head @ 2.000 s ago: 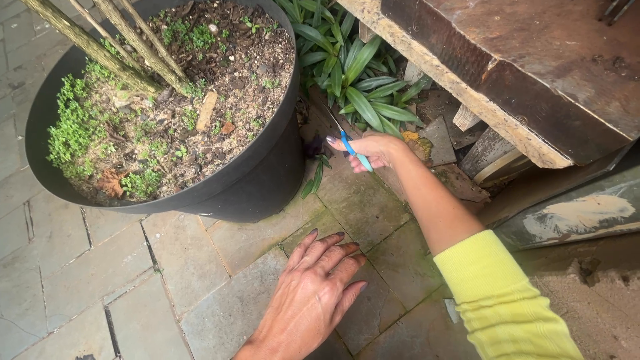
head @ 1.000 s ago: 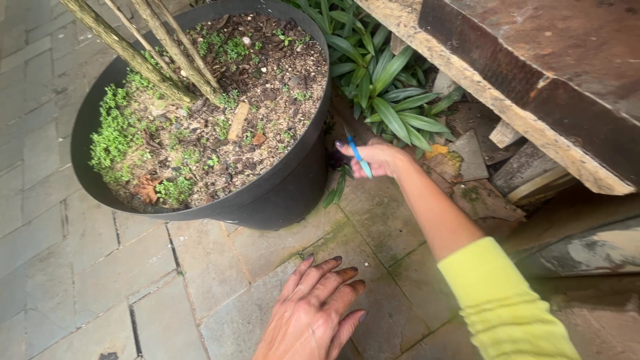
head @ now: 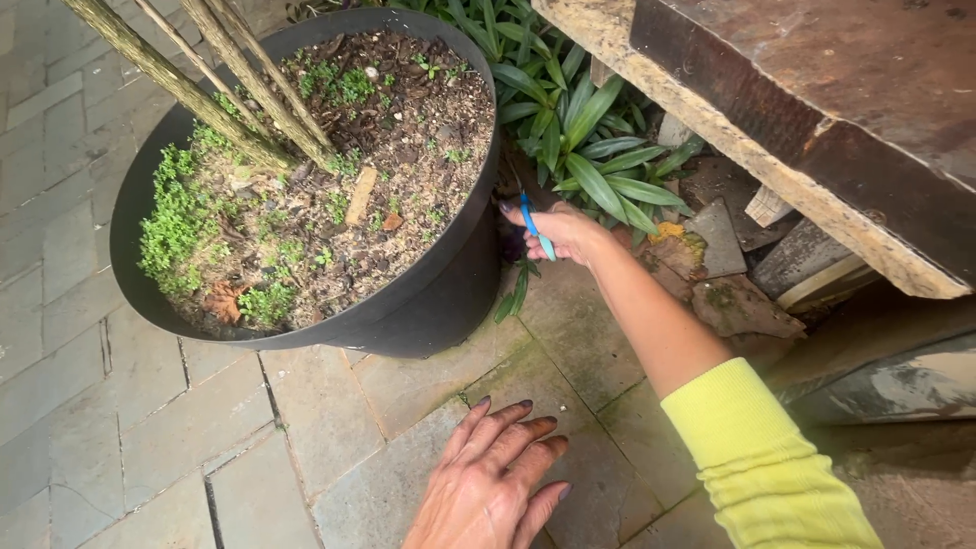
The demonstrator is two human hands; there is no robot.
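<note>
My right hand (head: 560, 232) is closed around a tool with a blue and turquoise handle (head: 528, 215), whose thin metal tip points up into the gap between the black plant pot (head: 457, 293) and the strap-leaved plants (head: 587, 164). It could be scissors or a small hand tool; the blur hides which. Some long green leaves (head: 518, 293) lie low beside the pot, just below that hand. My left hand (head: 488, 476) hovers over or rests on the stone paving, palm down, fingers apart, holding nothing.
Woody stems (head: 252, 99) rise from the pot's soil. A rough-edged stone slab (head: 762, 152) with a rusty brown sheet (head: 877, 84) on it overhangs at the upper right. Under it are broken stone pieces (head: 717, 236) and a wooden block (head: 767, 206). Stone paving (head: 259, 496) surrounds the pot.
The view has shifted somewhat. My right hand stays beside the pot with the blue-handled tool in it, and my left hand keeps its spread fingers over the paving.
</note>
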